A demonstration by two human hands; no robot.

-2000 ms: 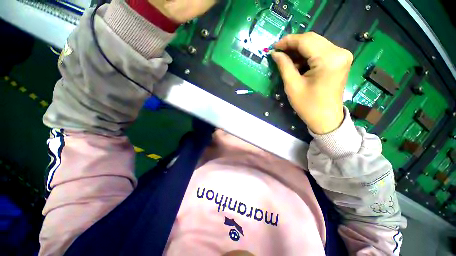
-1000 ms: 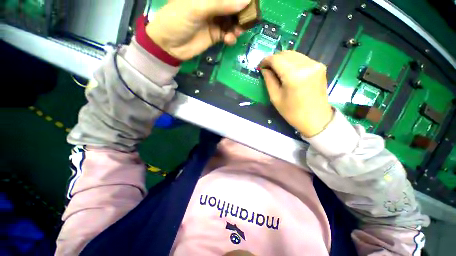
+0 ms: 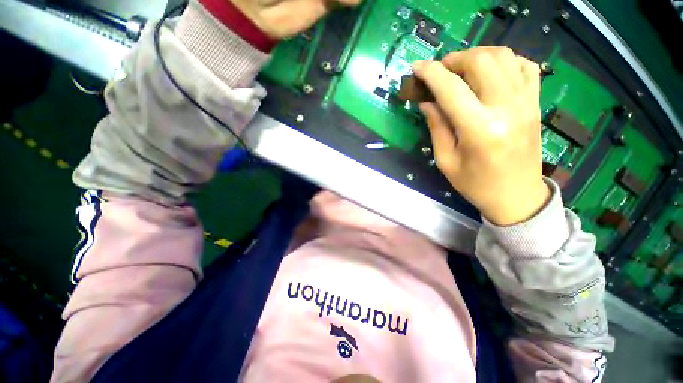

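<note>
A green circuit board (image 3: 367,75) lies in a black carrier (image 3: 337,138) in front of me. My right hand (image 3: 490,123) is over its right part, thumb and fingers pinching a brown block (image 3: 413,89) low at the board's middle. Whether the block touches the board cannot be told. My left hand (image 3: 288,15), with a red wrist band (image 3: 234,24), is above the board's upper left side. Its fingers are cut off by the top edge, so its grip is hidden. A small white part (image 3: 376,145) lies on the carrier's near edge.
A silver rail (image 3: 352,176) runs between my body and the carrier. To the right, more green boards (image 3: 588,93) carry brown blocks (image 3: 569,126). Small knobs (image 3: 308,88) stand on the carrier. A thin dark cord (image 3: 166,71) runs along my left sleeve.
A brown block is now in my right hand, where a small red-tipped part showed before. The brown piece seen in my left hand is out of view, as that hand moved up to the top edge.
</note>
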